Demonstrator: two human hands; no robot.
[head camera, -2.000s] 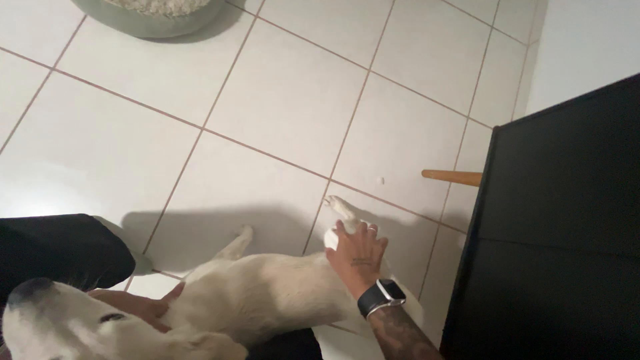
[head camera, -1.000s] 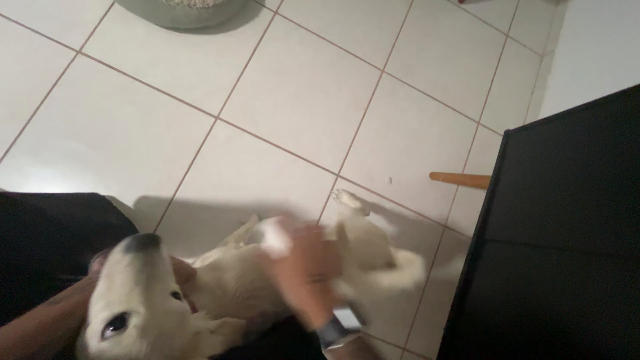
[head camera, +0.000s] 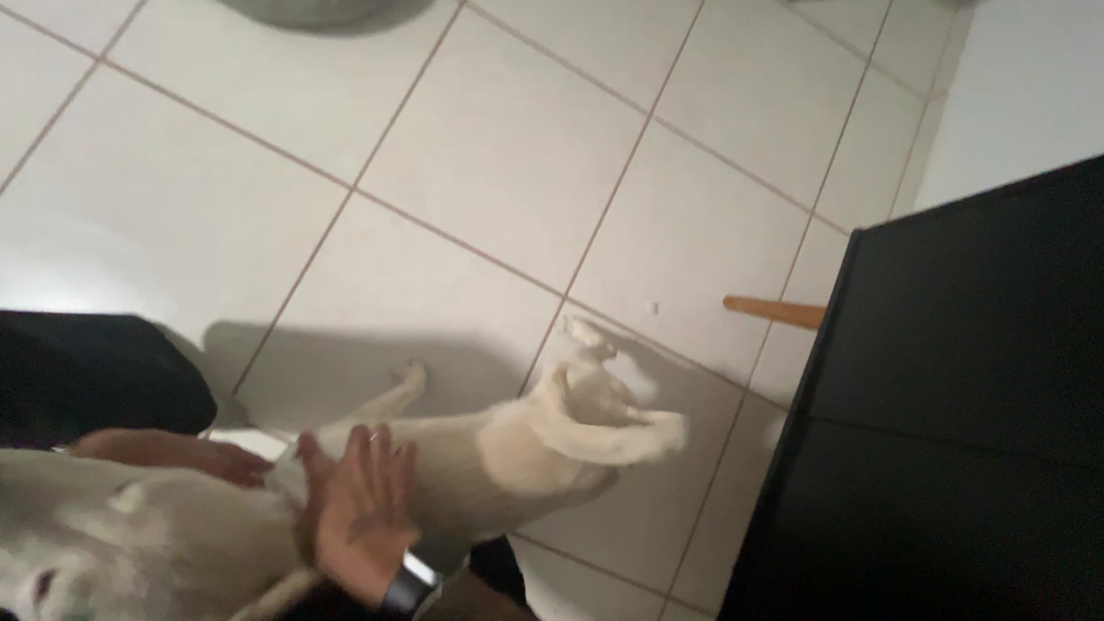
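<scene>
A pale-coated dog (head camera: 483, 457) stretches across the lower part of the view, its head at the bottom left and its tail and hind leg toward the right. My right hand (head camera: 366, 509), with a smartwatch (head camera: 412, 586) on the wrist, lies on the dog's back near the shoulders, fingers apart. Something whitish shows beside its thumb; I cannot tell whether the hand holds it. My left hand (head camera: 228, 461) rests against the dog's chest or neck, partly hidden behind its head, so its grip is unclear.
A dark panel of furniture (head camera: 931, 414) stands at the right, a wooden leg (head camera: 776, 310) jutting from it. A small white bit (head camera: 653, 307) lies on the tiled floor (head camera: 483, 172). A round grey-green object (head camera: 319, 13) is at the top edge. A dark-clothed knee (head camera: 103, 371) is at left.
My right hand has moved left along the dog, from its hindquarters to near its shoulders. The dog's head has turned and moved lower in the view.
</scene>
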